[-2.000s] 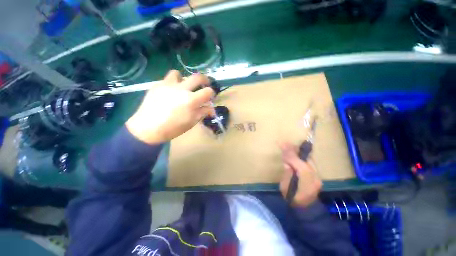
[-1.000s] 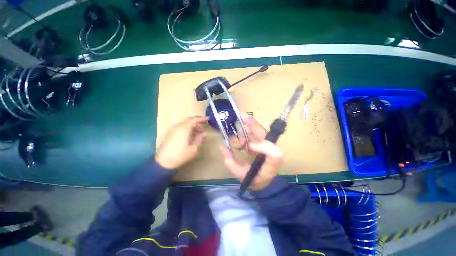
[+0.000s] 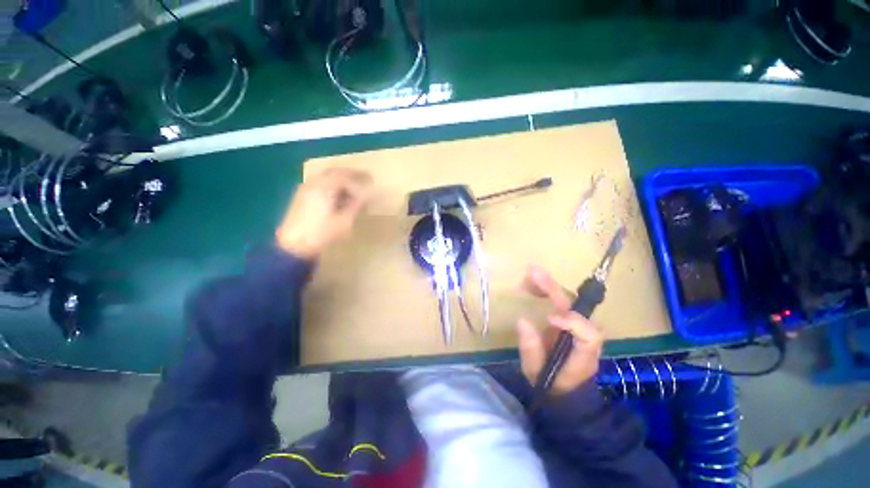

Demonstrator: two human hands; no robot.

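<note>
A headset lies on the tan cardboard sheet [image 3: 367, 315]. Its round glossy black ear cup [image 3: 441, 246] lies under two silvery headband hoops [image 3: 483, 286], which point toward me. A black block [image 3: 441, 199] sits at the far end, and the thin boom microphone [image 3: 515, 190] points right. My left hand [image 3: 324, 210] is over the sheet's left edge, blurred, fingers curled, not touching the headset; I cannot tell if it holds anything. My right hand [image 3: 565, 338] holds a black soldering iron [image 3: 591, 294], its tip pointing up and right, apart from the headset.
Thin silvery solder or wire [image 3: 586, 210] and dark specks lie on the sheet's right. A blue tray [image 3: 673, 286] with black parts stands at right. Headsets lie at left [image 3: 72, 300] and on the line beyond [image 3: 377, 95]. A blue bin [image 3: 701, 419] with silvery hoops is below the bench edge.
The headset has turned slightly and lies released from my right hand. My right hand and the iron have moved right. My left hand has moved away, up and left.
</note>
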